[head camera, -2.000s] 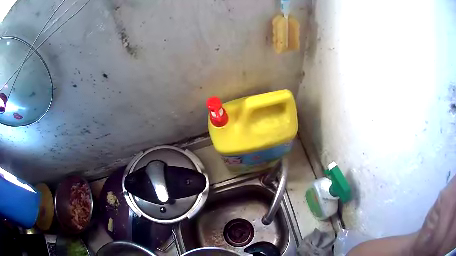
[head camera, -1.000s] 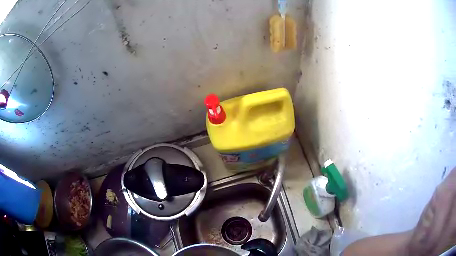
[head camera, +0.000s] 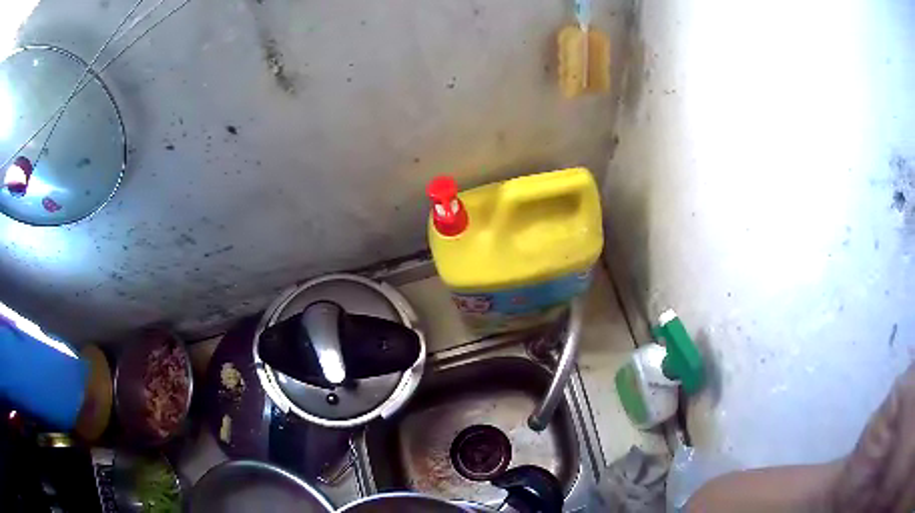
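No hand shows clearly. A bare arm (head camera: 773, 489) enters at the lower right edge; its hand cannot be made out. The steel sink (head camera: 426, 411) lies at the lower middle, with a curved tap (head camera: 559, 386) over it. A pressure cooker lid (head camera: 336, 388) with a black handle lies left of the sink, over a dark purple round board or tray (head camera: 229, 411). Two steel pots or bowls, one at the lower left (head camera: 256, 489) and one at the bottom middle (head camera: 411, 504), are cut off by the bottom edge. A black handle (head camera: 532, 489) shows beside the second.
A yellow detergent jug (head camera: 517, 235) stands behind the sink, a green-and-white spray bottle (head camera: 647, 386) at its right. A grey cloth (head camera: 634, 479) lies below. A bowl of sliced meat (head camera: 163, 386), greens (head camera: 156, 486) and a blue object (head camera: 40, 376) are left. A glass lid (head camera: 75, 130) hangs on the wall.
The view has shifted slightly, so the scene sits a little higher and further right. The arm stays at the lower right. No object has clearly moved.
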